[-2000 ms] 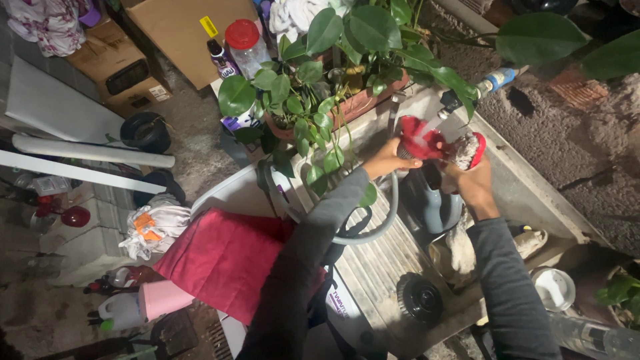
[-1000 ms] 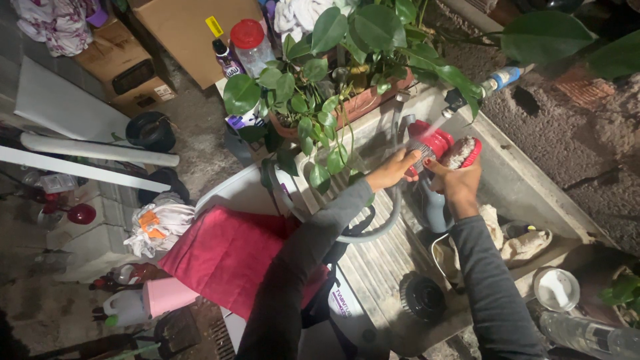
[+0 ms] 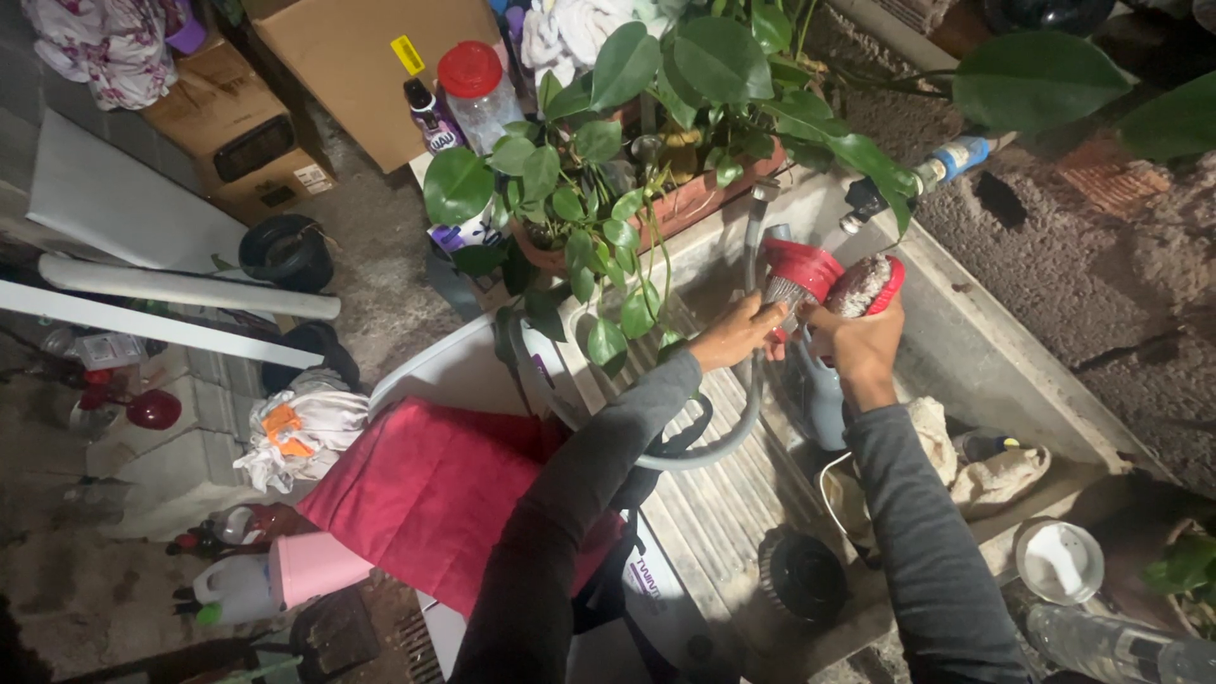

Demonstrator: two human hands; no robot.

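Over the basin of a concrete laundry sink, my left hand grips a red item with bristles; its exact kind cannot be told. My right hand holds a red-backed scrub brush with its whitish, foamy side up, close against the red item. Above them a tap projects from the wall. A grey hose curves past my left wrist. Below the hands lies a grey bottle-like object, partly hidden. Wet light cloth lies in the basin by my right forearm.
A black round brush rests on the ribbed washboard. A potted plant in a terracotta planter hangs its leaves over the sink's edge. Red cloth covers part of a white appliance at left. A white tub stands at the lower right rim.
The water stream seen at the tap in the earlier frames no longer shows. Both hands have stayed over the basin with the red items, and the red item in my left hand has changed its tilt.
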